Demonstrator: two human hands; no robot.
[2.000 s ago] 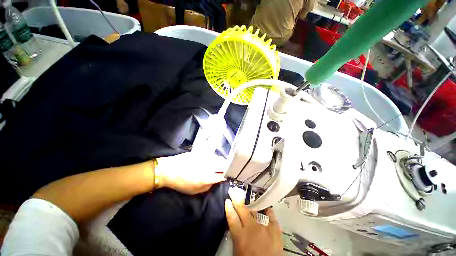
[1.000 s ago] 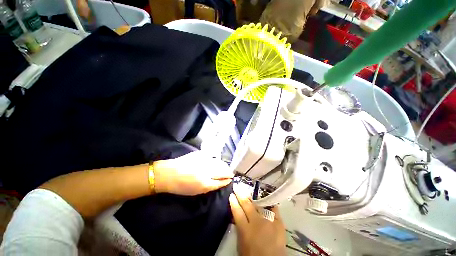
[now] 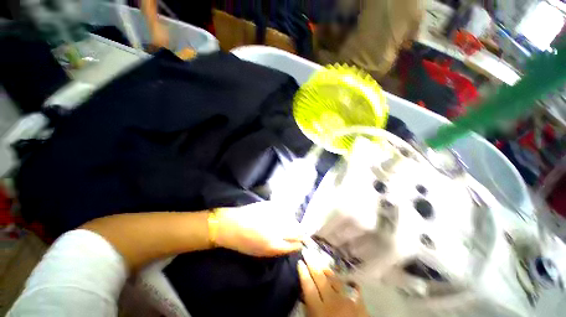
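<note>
The black garment piece (image 3: pixel 155 148) spreads over the table at the left and hangs down below my left forearm. My left hand (image 3: pixel 257 230) lies on the cloth beside the needle area, its fingertips pinching the cloth's edge. My right hand (image 3: pixel 329 291) is at the bottom, partly cut off by the frame edge, its fingertips on the cloth's edge close to the left fingertips. The white sewing machine head (image 3: pixel 403 217) stands to the right of my hands, blurred. The needle and presser foot are too blurred to make out. The bright machine lamp (image 3: pixel 291 189) shines above my left hand.
A yellow-green fan (image 3: pixel 340 106) stands behind the machine head. A green-handled screwdriver (image 3: pixel 503 105) slants over the machine at the upper right. Pale blue tubs (image 3: pixel 273 59) stand behind. Part of another person in tan clothing (image 3: pixel 378 31) shows at the top.
The view has shifted and blurred, so the machine, fan and cloth sit further right and lower. Both hands stay at the cloth's edge by the needle area. The snips seen earlier no longer show.
</note>
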